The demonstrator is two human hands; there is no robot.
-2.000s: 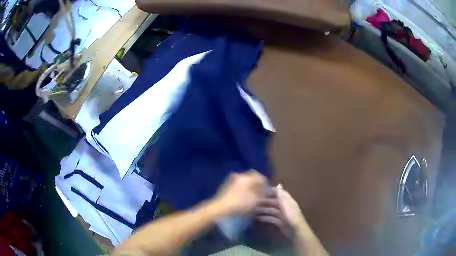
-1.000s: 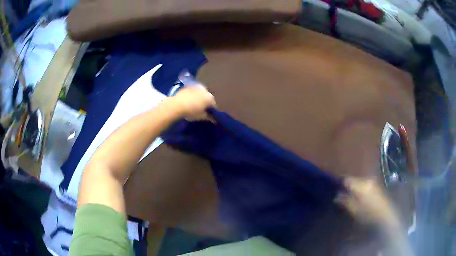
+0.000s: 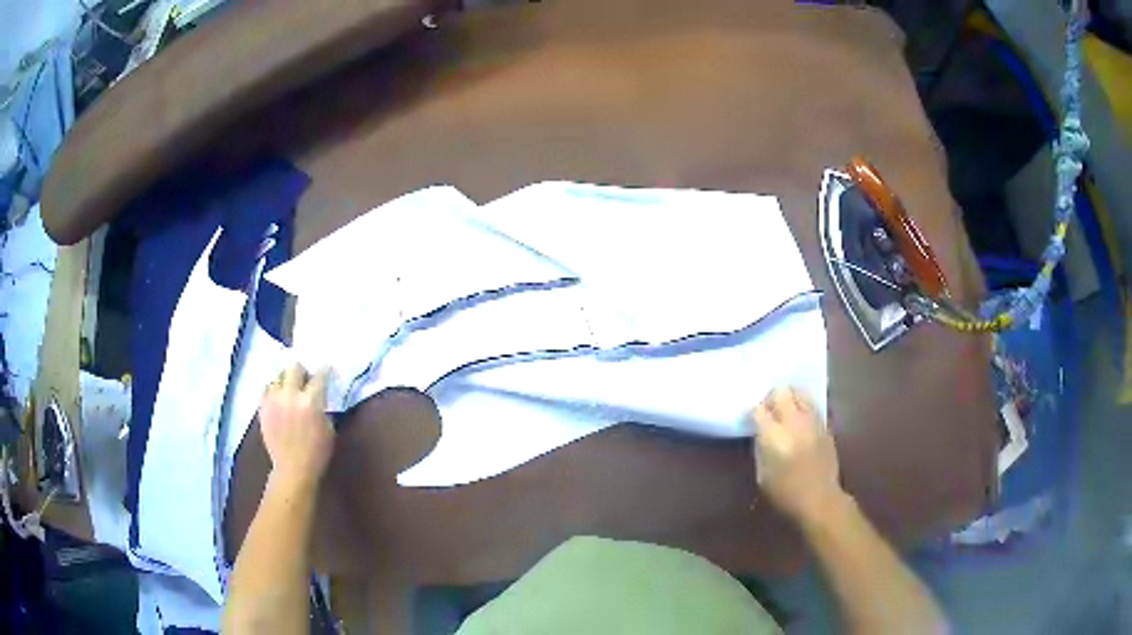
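A jacket front panel (image 3: 695, 248) lies across the brown pressing table, white backing up. Thin dark seam lines run along it, closed, with a shorter curved one at its left part. The curved armhole notch faces me. My left hand (image 3: 298, 416) grips the panel's left end by the armhole. My right hand (image 3: 795, 449) grips its lower right corner. Some fingertips are hidden. The steam iron (image 3: 879, 254), with an orange-brown handle, rests on the table just right of the panel.
Navy and white waiting panels (image 3: 180, 434) are layered at the table's left. A padded brown arm (image 3: 236, 118) lies along the far left edge. A rag-wrapped steam hose (image 3: 1064, 174) runs from the iron up the right side. Another iron (image 3: 56, 449) is at the far left.
The panel, earlier navy and bunched between my hands, is now spread with its white side up. My left hand is lower and further left; my right hand is slightly further left. The view has shifted.
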